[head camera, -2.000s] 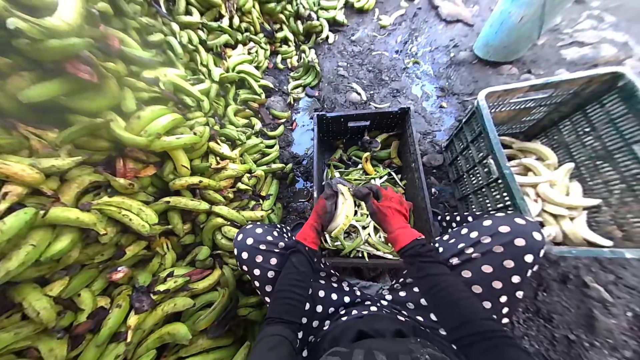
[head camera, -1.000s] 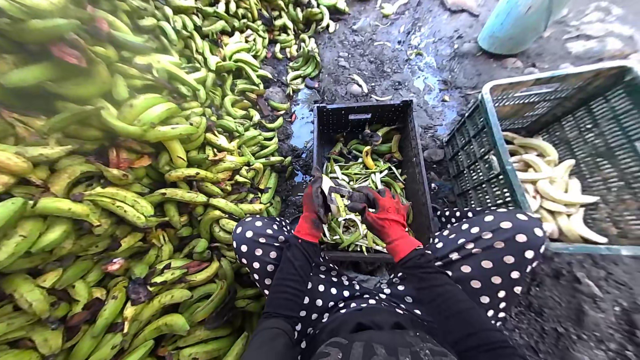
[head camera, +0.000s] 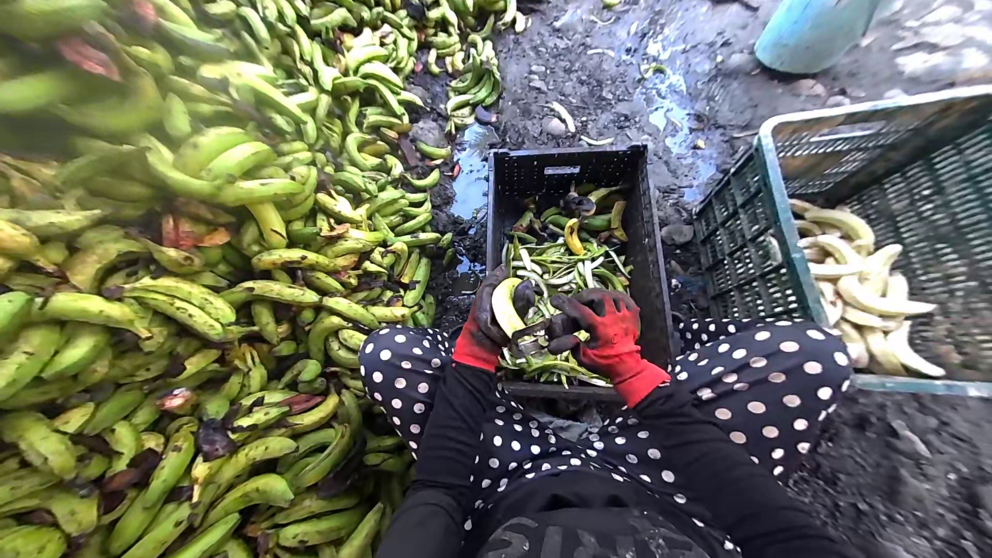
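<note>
My left hand (head camera: 487, 318), in a red glove with dark fingers, is closed around a partly peeled green plantain (head camera: 508, 306) over the near part of a black plastic crate (head camera: 657, 256). My right hand (head camera: 603, 322), gloved the same way, is at the plantain's lower end with its fingers curled. A small dark blade-like tool (head camera: 530, 332) lies across that end between the hands; which hand holds it is unclear. Under my hands the crate holds green peel strips (head camera: 570, 263), with a few whole or broken plantains and a yellow piece (head camera: 573, 236) behind them.
A large heap of green plantains (head camera: 263, 291) covers the ground at left. To the right stands a green plastic crate (head camera: 790, 256) with peeled plantains (head camera: 876, 291) inside. A light blue container (head camera: 814, 35) stands at the upper right. The ground is muddy, with puddles (head camera: 471, 170).
The plantain shows pale flesh pointing up in my left hand now, while my hands mostly covered it a second ago. My right hand's fingers have shifted beside it. The crates have stayed put.
</note>
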